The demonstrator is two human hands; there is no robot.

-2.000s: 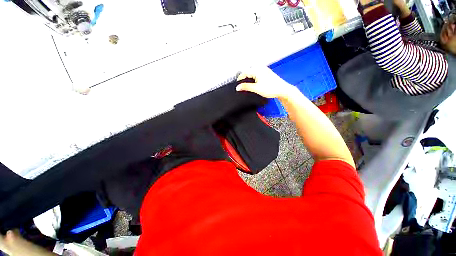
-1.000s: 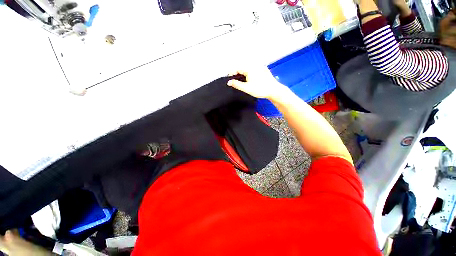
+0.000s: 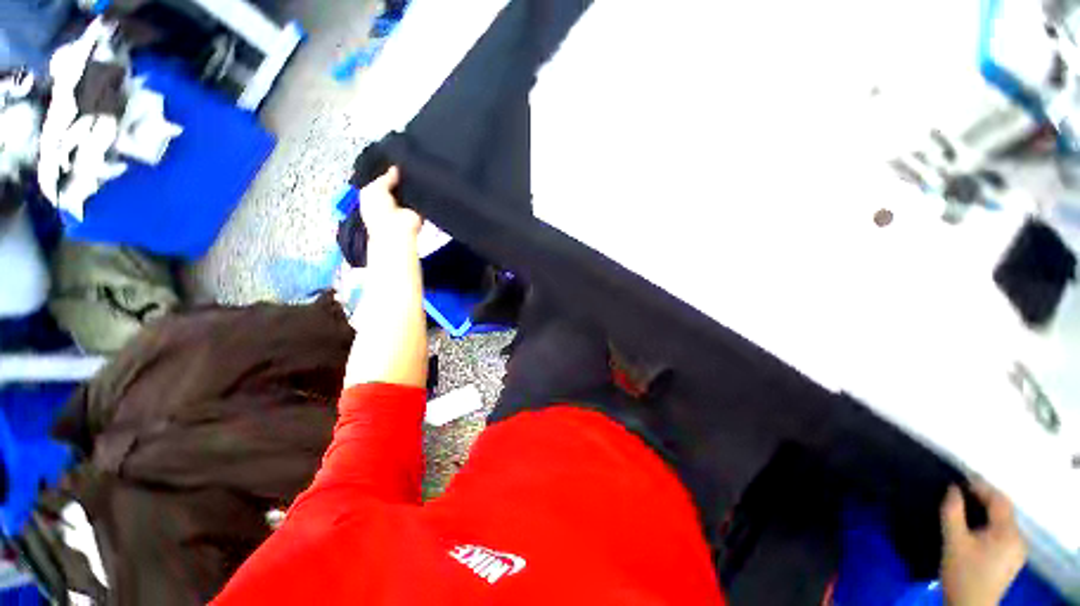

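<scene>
A long black fabric panel [image 3: 663,302] stretches along the front edge of the white table [image 3: 734,154] and over my lap. My left hand [image 3: 389,207] grips its left end near the table's left corner. My right hand [image 3: 983,545] holds the other end at the lower right, by the table edge. More black fabric [image 3: 468,130] lies over the table's left end. The lower part of the panel merges with my dark trousers.
A brown-black garment bundle [image 3: 225,438] lies at the left. A blue bin [image 3: 195,166] with white and dark pieces is at the upper left. Blurred machine parts [image 3: 965,184] and a black pad [image 3: 1036,270] are on the table at the right. Speckled floor shows at the left.
The view has swung left. My left hand, before at the lower left edge of the picture, now shows fully with the panel's left end. My right hand still holds the other end.
</scene>
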